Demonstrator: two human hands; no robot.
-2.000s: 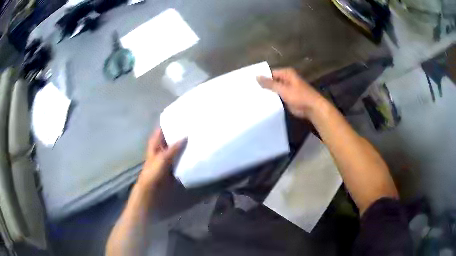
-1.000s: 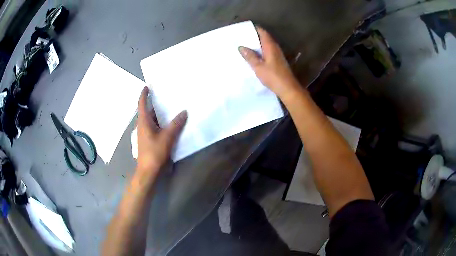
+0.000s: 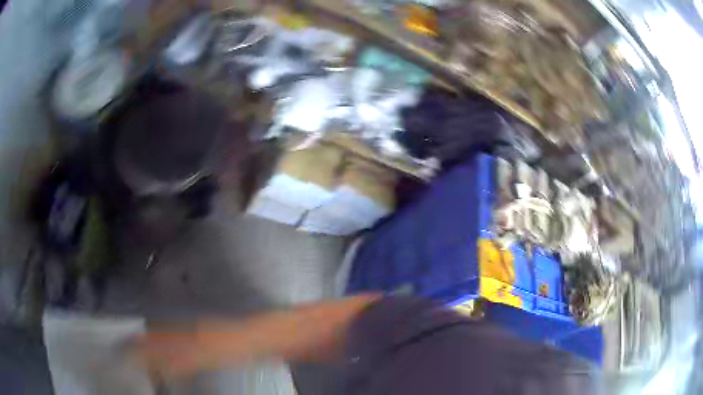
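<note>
The picture is strongly blurred. My right forearm reaches from the dark sleeve towards the lower left. My right hand [image 3: 160,356] is smeared at the edge of a whitish sheet or panel [image 3: 92,356]. I cannot tell whether its fingers hold or only overlap the sheet. My left hand is out of the picture.
A blue bin [image 3: 432,231] with an orange-yellow patch stands right of centre, with pale bundles beside it. Boxes [image 3: 327,185] with white lower parts stand at centre. A round dark seat-like shape [image 3: 166,139] is at upper left. Shelves with mixed cloth run across the top right.
The view has swung away from the pressing table to the shelves and blue bin. The scissors, left hand and table have left the picture. My right arm now points left, its hand blurred.
</note>
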